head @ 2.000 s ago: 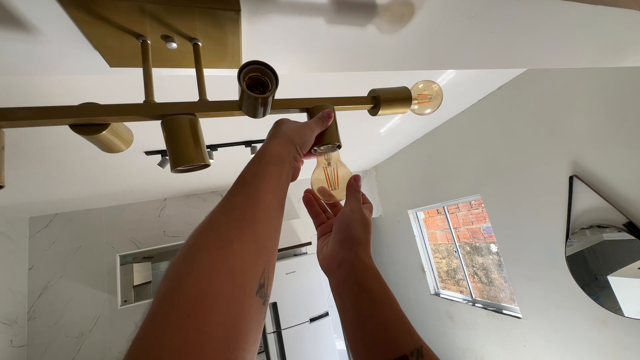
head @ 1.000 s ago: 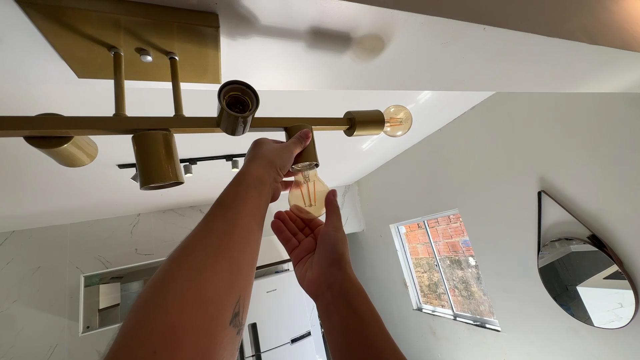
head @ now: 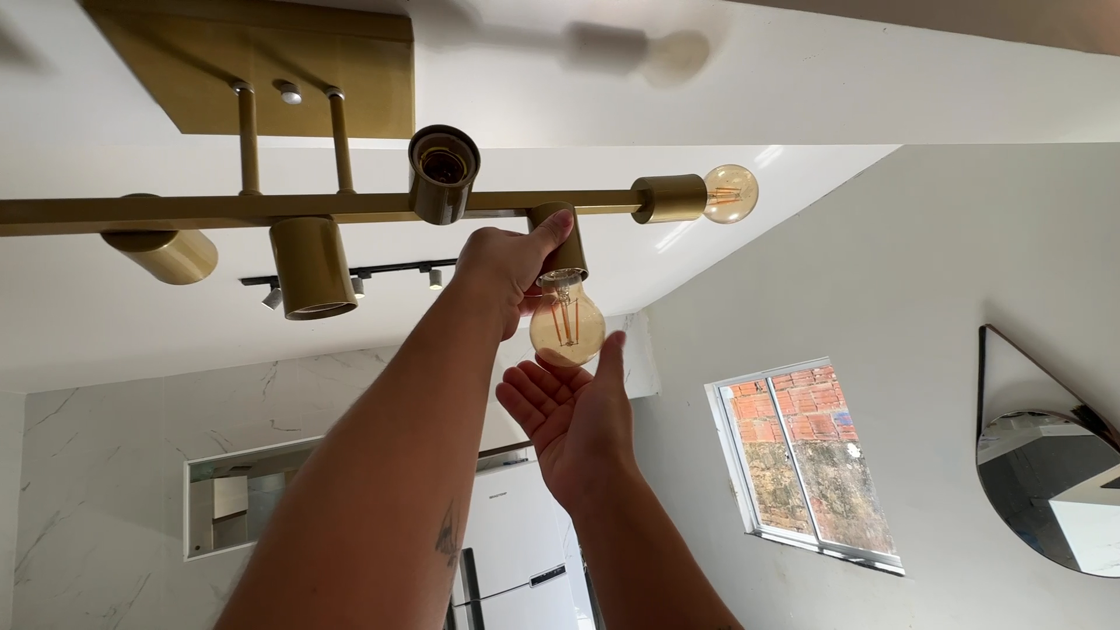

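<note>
Overhead hangs a brass-coloured ceiling light fixture [head: 376,208] with several cylindrical sockets on its bar. My left hand [head: 507,267] grips one lamp socket [head: 567,245], its thumb along the front. An amber filament bulb [head: 569,325] sits in that socket's lower end, glass downward. My right hand [head: 573,411] is just under the bulb, palm up, with thumb and fingertips at the glass and the other fingers apart. A second amber bulb [head: 731,193] is in the end socket [head: 669,199]. The socket facing me [head: 444,173] holds no bulb.
The fixture's square ceiling plate [head: 297,61] is at upper left, joined by two rods. A black track light [head: 376,269] runs behind. Lower down are a white refrigerator [head: 516,525], a window [head: 805,464] onto a brick wall, and a round mirror [head: 1050,490] on the right wall.
My left hand stays on the same socket. My right hand remains below the bulb, with its fingers shifted slightly around the glass.
</note>
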